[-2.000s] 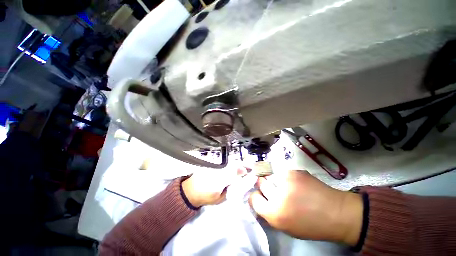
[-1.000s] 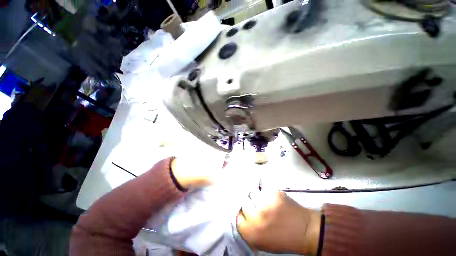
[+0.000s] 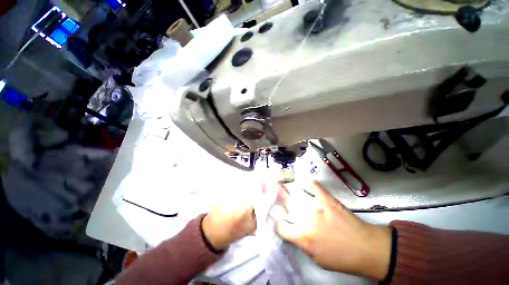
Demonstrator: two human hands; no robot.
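White cloth (image 3: 245, 261) lies bunched under and between my hands in front of the needle area; it is overexposed and its edges are hard to see. My left hand (image 3: 230, 222) is closed on the cloth, left of the needle. My right hand (image 3: 335, 231) pinches the cloth with thumb and fingers, just right of and below the needle. The presser foot area (image 3: 268, 158) shows as small dark metal parts above my fingertips. The cream sewing machine head (image 3: 346, 78) runs across the frame, with a round tension dial (image 3: 253, 128) on its front.
Red-handled snips (image 3: 347, 173) and black scissors (image 3: 410, 149) lie on the bed, right of the needle, the scissors under the machine arm. More white cloth (image 3: 150, 189) with a dark cord (image 3: 149, 208) covers the table at left. A brown cone (image 3: 179, 31) stands behind the head.
Since one second ago, my right hand has moved up toward the needle, and my left hand has moved down and right, closer to it. Both still hold the cloth. The camera view has shifted slightly.
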